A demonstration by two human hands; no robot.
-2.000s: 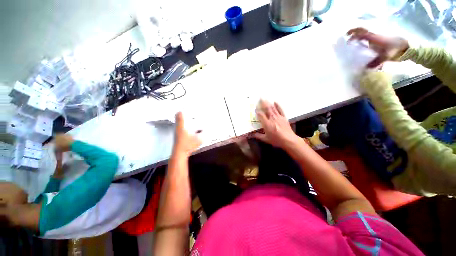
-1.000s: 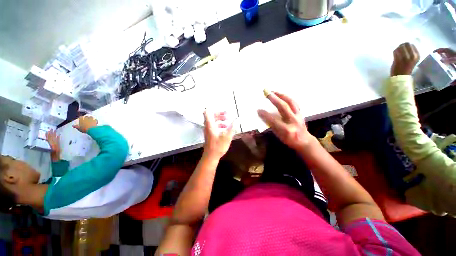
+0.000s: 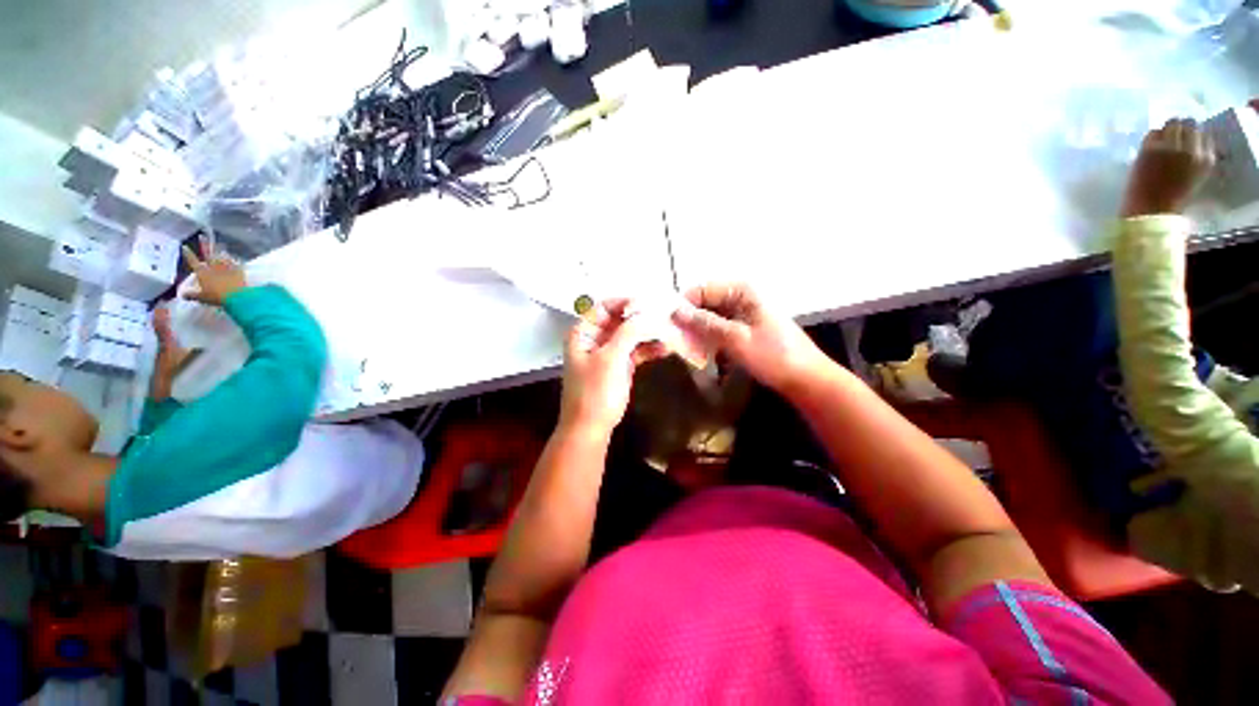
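My left hand [image 3: 603,356] and my right hand [image 3: 735,331] are close together at the table's front edge. Both pinch a small white piece [image 3: 660,326] between the fingertips; whether it is a carton or folded paper I cannot tell. A small round yellowish spot [image 3: 583,304], perhaps a sticker, shows at my left fingertips. A thin white sheet or flap [image 3: 483,275] lies on the table left of my hands.
The long white table [image 3: 856,179] holds black cables [image 3: 401,138], clear bags [image 3: 269,193] and white cartons [image 3: 118,331] at left. White plugs [image 3: 532,31] stand behind. One person sits left with hands at the cartons; another's hand [image 3: 1171,166] is at right.
My hands were apart over the table and have come together on the white piece. The view has shifted, so the kettle and blue cup are mostly cut off. The right neighbour's hand has moved rightward.
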